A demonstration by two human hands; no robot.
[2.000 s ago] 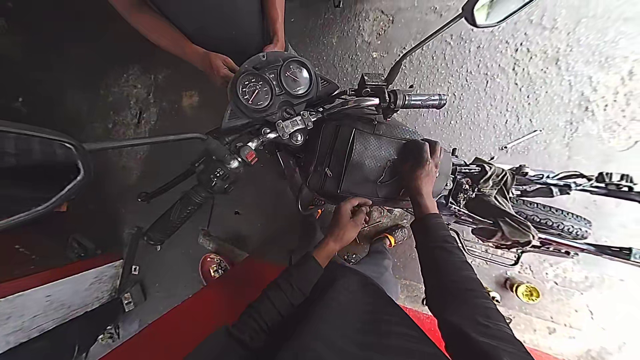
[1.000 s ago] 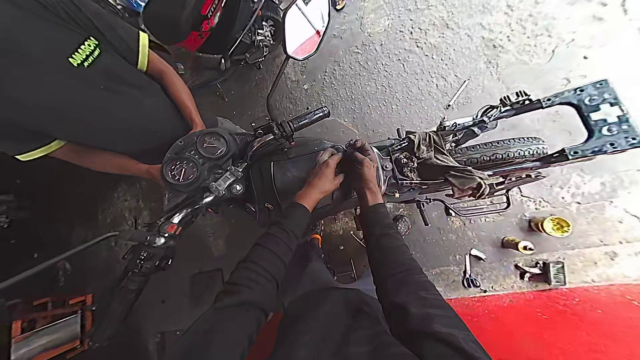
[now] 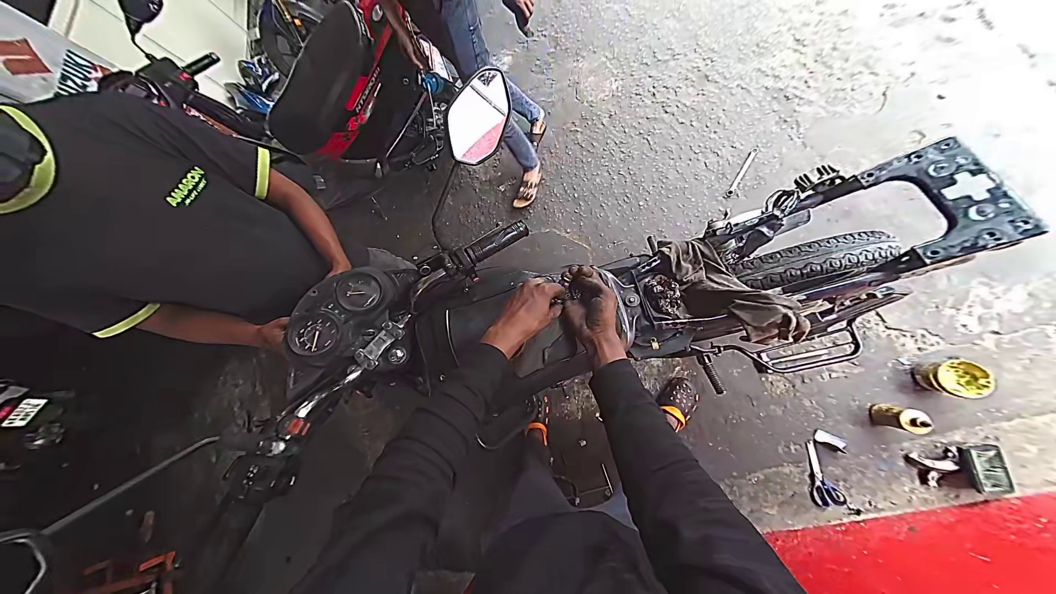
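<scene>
My left hand [image 3: 528, 312] and my right hand [image 3: 591, 307] meet at the rear end of the motorcycle's fuel tank, fingers bent and close together. Whatever lies between the fingertips is too small or hidden to tell. A dark cover [image 3: 472, 318] lies over the tank, partly under my left hand. Ahead of it are the handlebar and the twin-dial instrument cluster [image 3: 337, 312]. Behind my right hand a dark cloth [image 3: 711, 289] drapes over the bare frame, with the rear tyre [image 3: 817, 260] and the black rear frame plate [image 3: 973, 194] beyond.
A co-worker in a dark shirt [image 3: 165, 223] holds the instrument cluster. Another person stands beside a red and black motorcycle [image 3: 330, 82]. On the ground are scissors [image 3: 818, 478], a yellow-topped tin [image 3: 961, 378], a small can [image 3: 901, 418], a dark box [image 3: 986, 469] and a wrench [image 3: 742, 172]. A mirror [image 3: 478, 115] juts up.
Two seconds ago my hands were apart, the right one on a dark object on the tank; both now meet at the tank's rear end. The view has shifted.
</scene>
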